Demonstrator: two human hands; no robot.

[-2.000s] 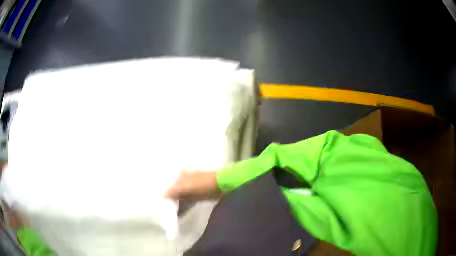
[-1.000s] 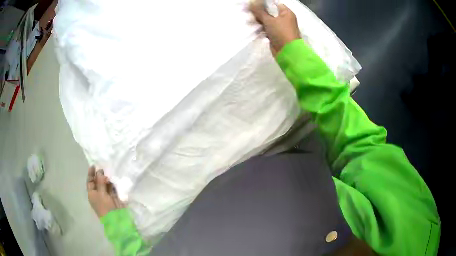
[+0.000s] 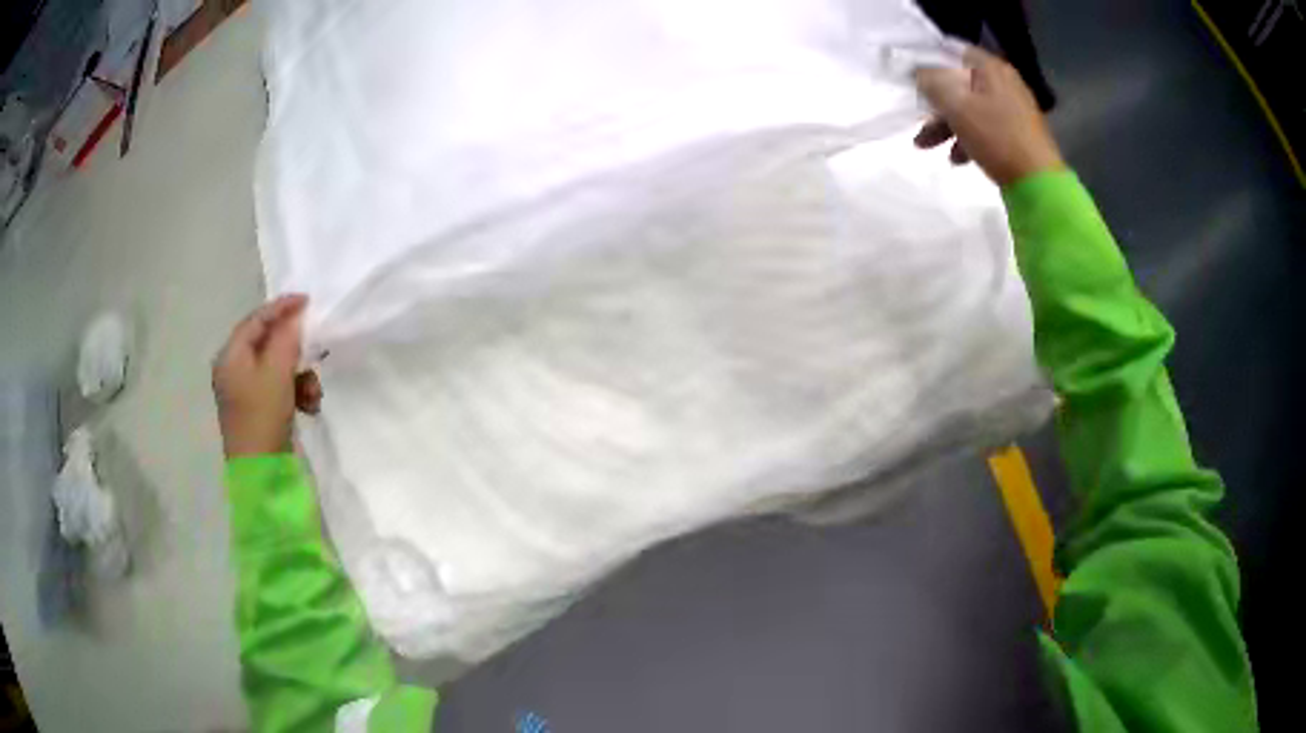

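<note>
A large thin white tissue sheet (image 3: 573, 100) spans between my hands over a white sheet stack (image 3: 630, 372). My left hand (image 3: 265, 375) pinches the sheet's near left corner at the stack's left side. My right hand (image 3: 988, 115) pinches its near right corner at the upper right. The near edge runs between the hands, slightly lifted, with the wrinkled top of the stack showing in front of it. The far part of the sheet is cut off by the frame's top edge.
The pale worktable (image 3: 186, 573) shows at left, with white crumpled wads (image 3: 86, 494) beside a bluish-grey translucent sheet (image 3: 36, 501). Red and dark thin items (image 3: 100, 129) lie at the far left. A dark floor with a yellow line (image 3: 1026, 523) is at right. My grey apron (image 3: 745, 630) fills the bottom.
My left hand has moved up along the stack's left side and now pinches the sheet. My right hand has shifted right. The sheet's near edge is farther from me, uncovering more of the stack.
</note>
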